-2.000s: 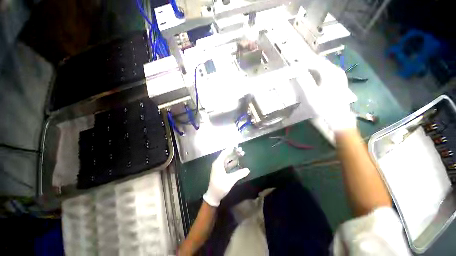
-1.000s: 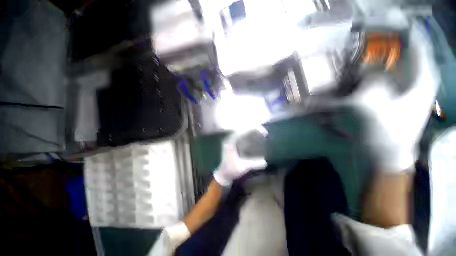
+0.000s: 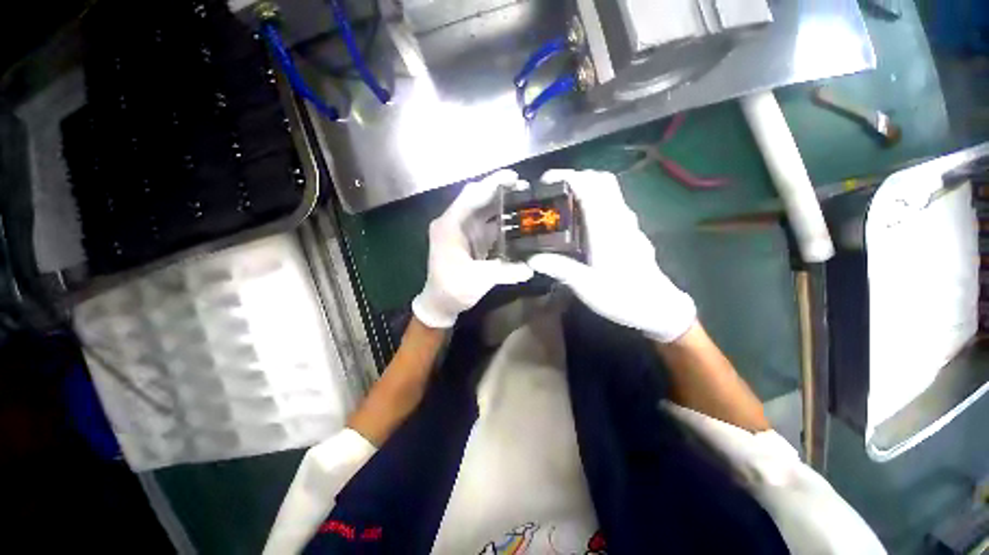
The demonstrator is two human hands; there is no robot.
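A small dark grey housing point(image 3: 566, 241) with a bright orange-copper insert point(image 3: 540, 220) showing in its open side is held over my lap, just in front of the machine's base plate. My left hand point(image 3: 464, 252), in a white glove, grips its left side. My right hand point(image 3: 618, 258), also in a white glove, grips its right side. The fingertips are at the top and bottom edges. The underside of the housing is hidden.
The machine base plate point(image 3: 434, 150) with blue hoses lies ahead. A tray of black parts point(image 3: 184, 130) is upper left, above a white blister tray point(image 3: 217, 352). Red-handled pliers point(image 3: 694, 176), a white tube point(image 3: 790, 179), a brush point(image 3: 862, 114) and a rimmed tray point(image 3: 871, 325) are to the right.
My right hand has come back from the right to meet my left hand, and both now hold the housing. The view has tipped down, showing more lap and less machine.
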